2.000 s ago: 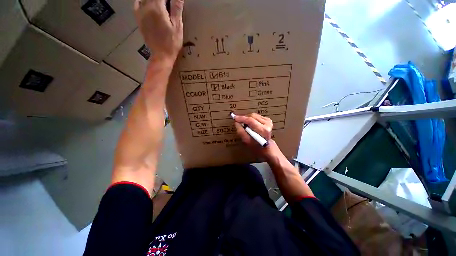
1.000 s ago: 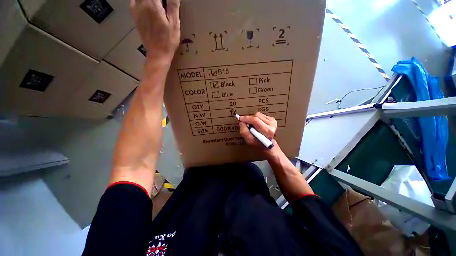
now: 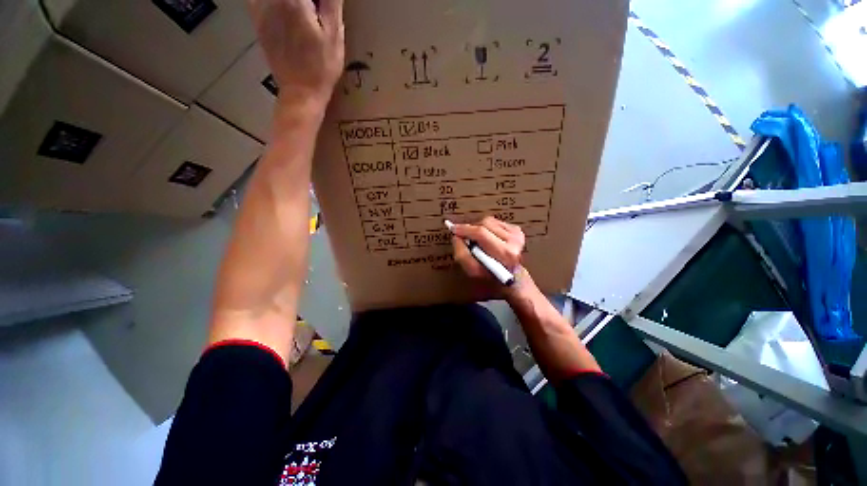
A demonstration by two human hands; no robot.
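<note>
A brown carton [image 3: 456, 85] stands against my body with its printed panel [image 3: 475, 152] facing me. Check marks show in the model row and beside Black, and handwriting shows in the N.W row. My right hand [image 3: 490, 249] grips a white marker pen [image 3: 491, 263] with its tip at the G.W row. My left hand [image 3: 299, 47] rests on the carton's upper left edge, its fingertips cut off by the top of the picture.
Closed cartons [image 3: 124, 133] with dark square logos are piled at the left. At the right are a bench frame [image 3: 741, 201], a hanging blue plastic sheet [image 3: 822, 237] and crumpled brown paper [image 3: 699, 418]. Yellow-black tape [image 3: 689, 81] marks the floor.
Handwriting has appeared in the N.W row, and the marker tip has moved down from that row to the G.W row. The carton's panel sits slightly higher in view. My left hand stays at the edge.
</note>
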